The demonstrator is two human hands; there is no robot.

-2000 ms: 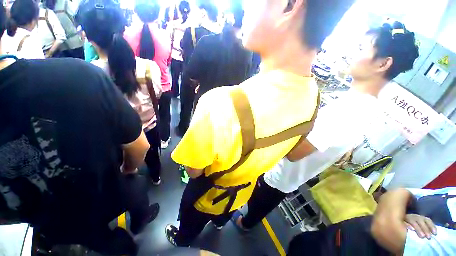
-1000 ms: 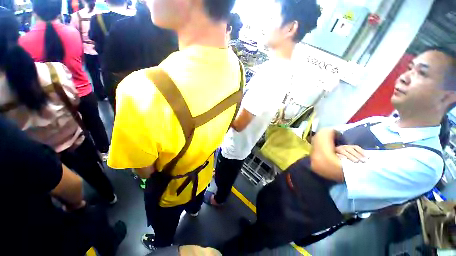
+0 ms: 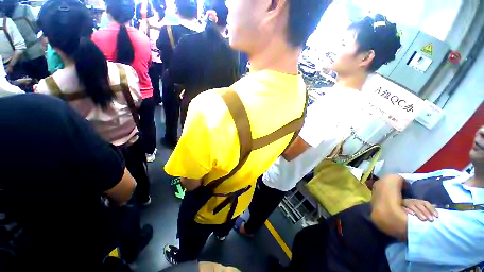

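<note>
Neither of my hands can be made out. At the bottom edge are a dark grey curved shape (image 3: 180,266) and a small tan patch (image 3: 216,267), cut off by the frame; I cannot tell whether the patch is cloth or skin. Nearest in front stands a person in a yellow T-shirt (image 3: 201,143), back to me, with brown crossed apron straps (image 3: 241,125) tied at the waist. A person in a black T-shirt (image 3: 53,175) stands close at the left.
A person in light blue with crossed arms (image 3: 446,228) is at the right. Beyond are a person in white (image 3: 318,138), a yellow-green bag (image 3: 339,186) on a rack, a wall sign (image 3: 392,101) and a grey cabinet (image 3: 424,61). More people stand ahead. Yellow line (image 3: 278,239) on the floor.
Since one second ago the view has swung left: the people and the bag sit further right, and the light blue person's face is mostly cut off. The people's stances look much the same.
</note>
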